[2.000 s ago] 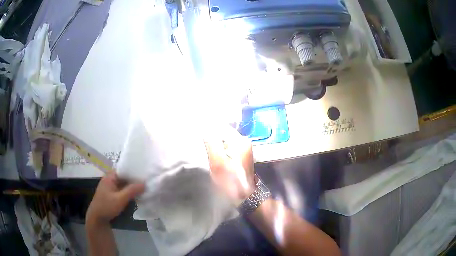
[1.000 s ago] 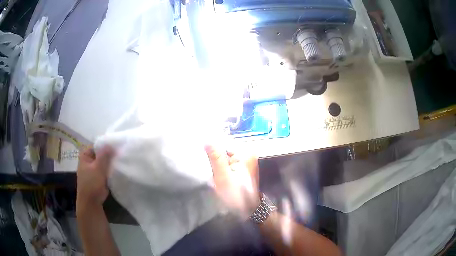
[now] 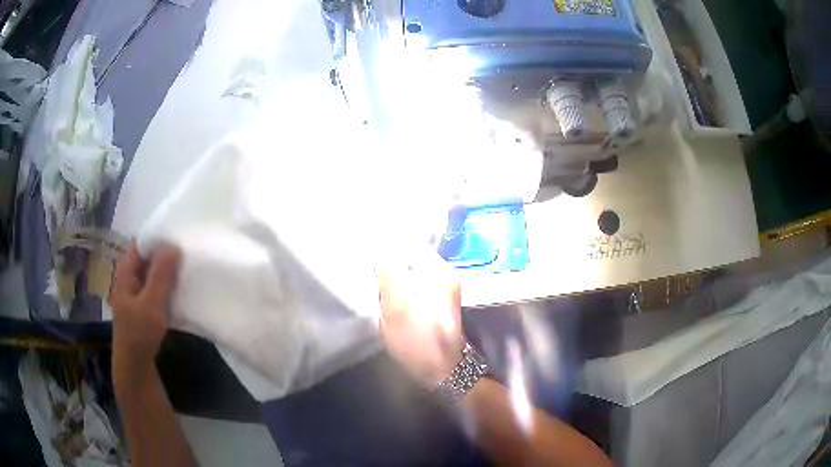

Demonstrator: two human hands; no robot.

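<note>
A white fabric piece [image 3: 232,274] lies over the pale table's front edge and runs up into the lamp glare. My left hand [image 3: 146,278] pinches its left edge between thumb and fingers. My right hand [image 3: 421,306], with a metal watch at the wrist, lies at the fabric's right side just in front of the needle area; glare washes out its fingertips, so its grip cannot be told. The sewing machine head [image 3: 538,41] is blue on top, with two ribbed knobs. The blue plate [image 3: 492,239] lies right of the needle area, which is hidden in glare.
Crumpled white scraps [image 3: 77,150] lie at the left, with a measuring tape [image 3: 91,239] partly behind my left hand. A white accessory tray [image 3: 729,100] stands at the back right. Long white pieces [image 3: 629,374] lie on a grey surface at the lower right.
My left hand has moved left with the fabric edge, spreading the cloth out to the left and drawing its lower end up. My right hand stays close to the needle area.
</note>
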